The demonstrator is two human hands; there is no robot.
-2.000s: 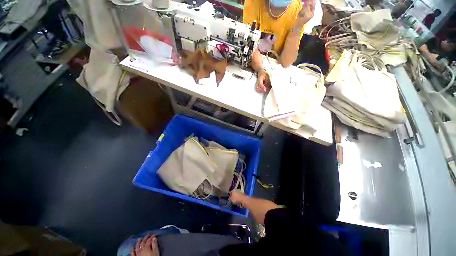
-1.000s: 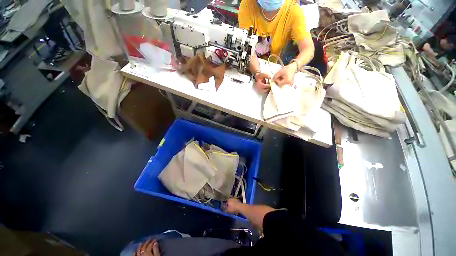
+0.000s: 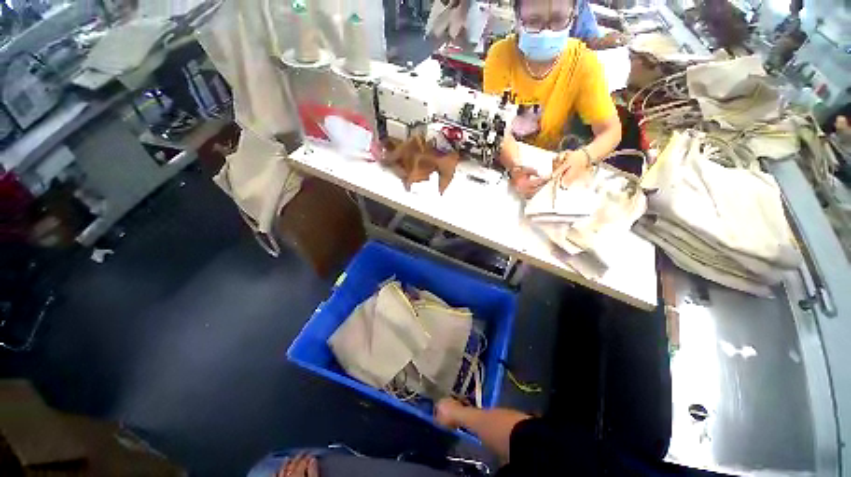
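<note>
Beige bags with yellow edging (image 3: 387, 335) lie heaped, with thin cords, in a blue plastic bin (image 3: 313, 349) on the floor. My right hand (image 3: 454, 413) reaches from a black sleeve to the near right rim of the bin, beside the bags. Its fingertips are blurred, so I cannot tell whether they hold the rim or a bag. My left hand (image 3: 299, 467) rests on blue jeans at the bottom edge, partly cut off, with nothing seen in it.
A person in a yellow shirt (image 3: 532, 88) handles beige cloth at a white table (image 3: 448, 205) with a sewing machine (image 3: 439, 107) and brown scraps (image 3: 420, 163). Stacked beige bags (image 3: 723, 205) lie on a metal counter (image 3: 746, 391). Cardboard (image 3: 56, 433) is at lower left.
The view has shifted, so the scene sits lower and further right. My right hand has moved from inside the bin to its near rim. The coworker's hands have come together on the cloth.
</note>
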